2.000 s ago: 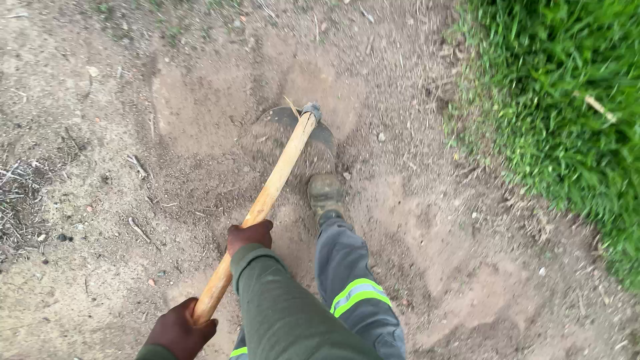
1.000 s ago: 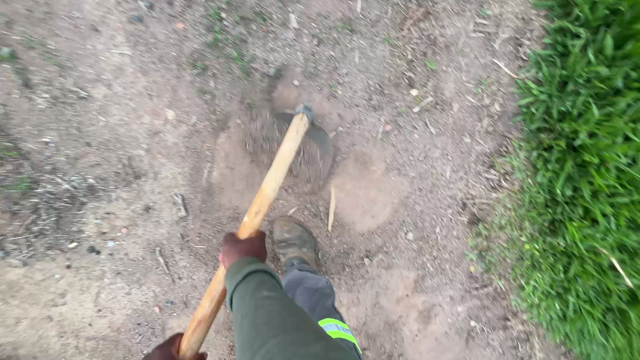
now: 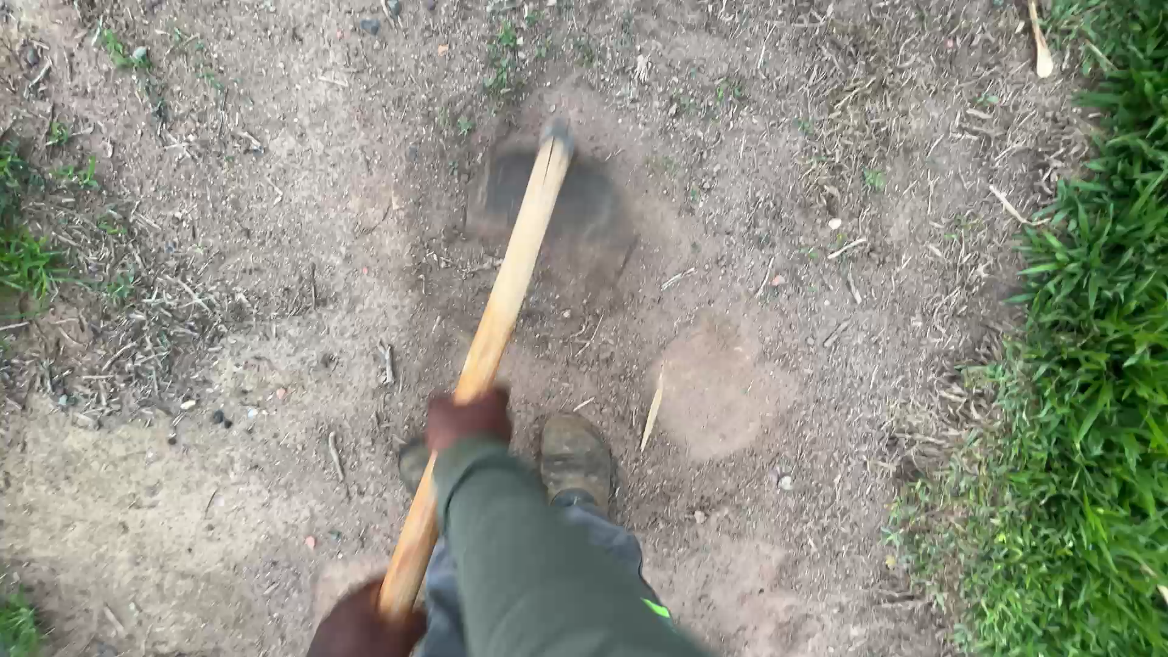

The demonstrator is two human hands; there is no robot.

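My right hand (image 3: 468, 418), at the end of a green sleeve, is closed around the middle of the hoe's wooden handle (image 3: 516, 278). Lower down, near the bottom edge, my left hand (image 3: 365, 624) grips the handle's rear end. The handle slants up to the right. At its far end the hoe's wide metal blade (image 3: 584, 203), blurred, lies at or just above the bare soil; which of the two I cannot tell. A split shows in the wood near the head.
My two boots, the right one (image 3: 577, 453) in plain sight, stand just below the blade on dry dirt. Thick green grass (image 3: 1095, 365) borders the right side. A pale dry leaf sliver (image 3: 652, 408) lies right of my boot. Twigs, small stones and weed tufts (image 3: 27, 260) are scattered about.
The view has shifted over the ground. Both hands have stayed on the handle. A second boot now shows beside the right one, and the blade looks more blurred than a second ago.
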